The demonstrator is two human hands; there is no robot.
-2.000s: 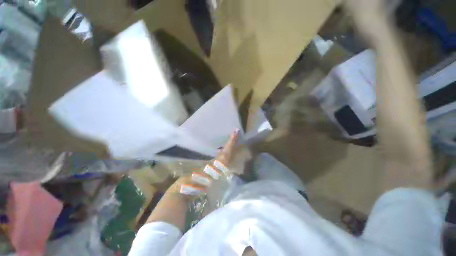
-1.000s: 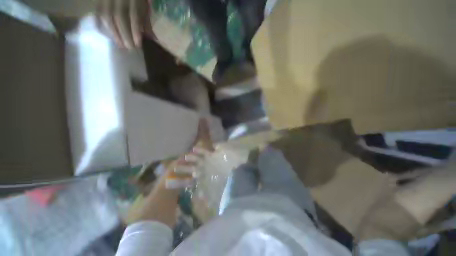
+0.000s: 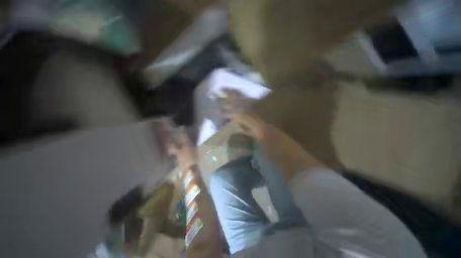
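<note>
The picture is strongly blurred. A large whitish carton [image 3: 76, 186] fills the lower left. My left hand [image 3: 181, 148] is at its right-hand end; whether the fingers grip it is unclear. Several white seal stickers [image 3: 192, 206] with orange edges run along my left forearm. My right hand [image 3: 237, 108] is over a smaller white box-like piece or flap [image 3: 207, 98] near the centre, and its fingers seem to touch it. Blur hides whether they close on it.
Brown cardboard [image 3: 283, 45] stands at the top centre. A tan cardboard panel [image 3: 394, 136] is at the right. White cartons with black areas [image 3: 424, 30] are at the upper right. A green floor patch [image 3: 119, 33] shows at the upper left. My legs are below the hands.
My right hand has come from the lower right to the white piece at the centre. My left hand is now at the large carton's end. The view has shifted, and the other person's hand is no longer visible.
</note>
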